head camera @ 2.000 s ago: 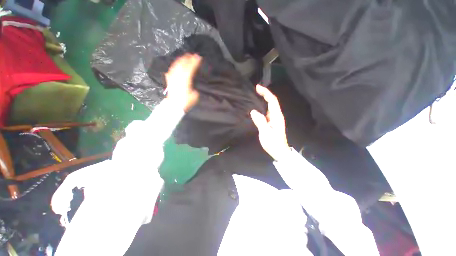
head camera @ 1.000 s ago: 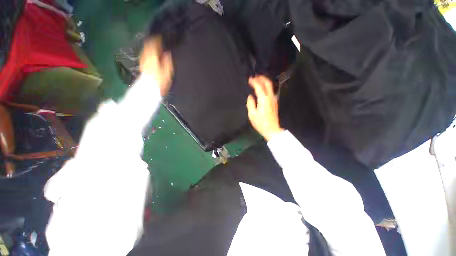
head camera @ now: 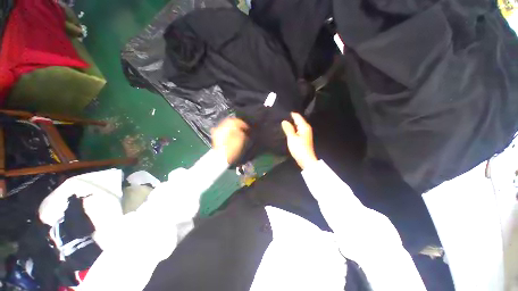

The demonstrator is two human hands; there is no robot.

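A heap of black cloth [head camera: 227,51] lies on a shiny black plastic bag [head camera: 193,108] on the floor ahead of me. A small white label [head camera: 270,99] shows on the cloth. My left hand [head camera: 230,139] is at the near edge of the heap, slightly blurred, its fingers bent against the cloth; its grip cannot be made out. My right hand [head camera: 299,137] is to the right, over black cloth, with thumb and forefinger apart and nothing visible between them.
Large black cloth [head camera: 420,85] hangs at the right over a white table [head camera: 466,221]. A wooden stool frame [head camera: 62,166] with a red cloth [head camera: 42,45] and green cushion [head camera: 57,88] stands at left. Green floor [head camera: 122,113] shows between, with scraps.
My left hand has come back toward me and to the right. The cloth on the bag has shifted, so more of the bag and the white label show. My right hand has moved slightly nearer me.
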